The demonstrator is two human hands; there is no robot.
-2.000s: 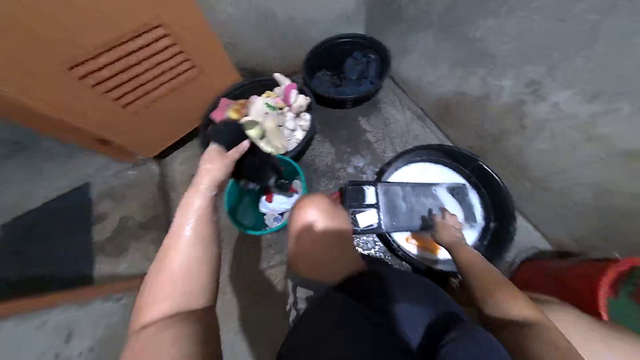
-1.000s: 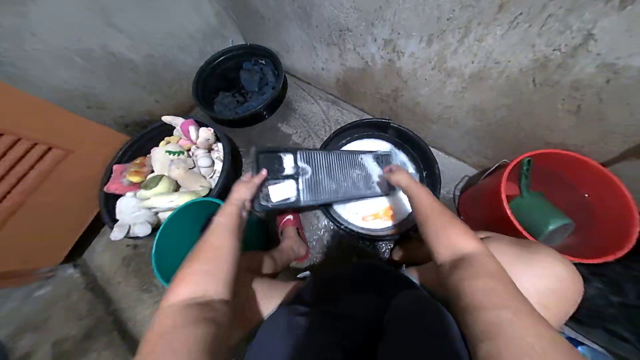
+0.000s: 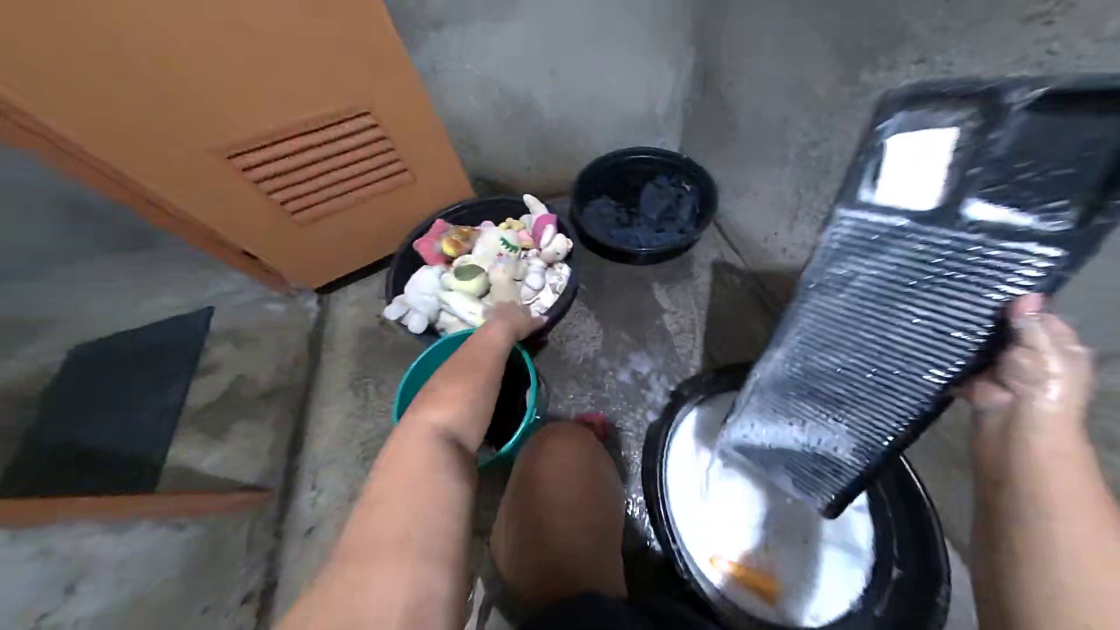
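My right hand [image 3: 1037, 363] grips the side edge of a wet black plastic washboard [image 3: 910, 324], tilted up with its lower end over a black basin [image 3: 919, 560] of whitish water. An orange thing [image 3: 745, 577] shows in that water. My left hand [image 3: 514, 322] reaches to the near rim of another dark basin [image 3: 404, 262], heaped with plush toys [image 3: 472, 276]; its fingers lie against the toys, and whether they hold one cannot be told. Under my left forearm stands a teal bucket [image 3: 411, 381] with something dark inside.
A black basin [image 3: 643, 254] with dark wet cloth stands by the concrete wall [image 3: 560, 96]. An orange door [image 3: 219, 79] with a louvred vent is at the upper left. A dark flat mat [image 3: 114, 402] lies at the left. The concrete floor [image 3: 612, 341] is wet.
One second ago both my hands held the washboard level above the basin. My left hand has let go and moved to the toys; my right hand has raised and tilted the board. The view has swung left.
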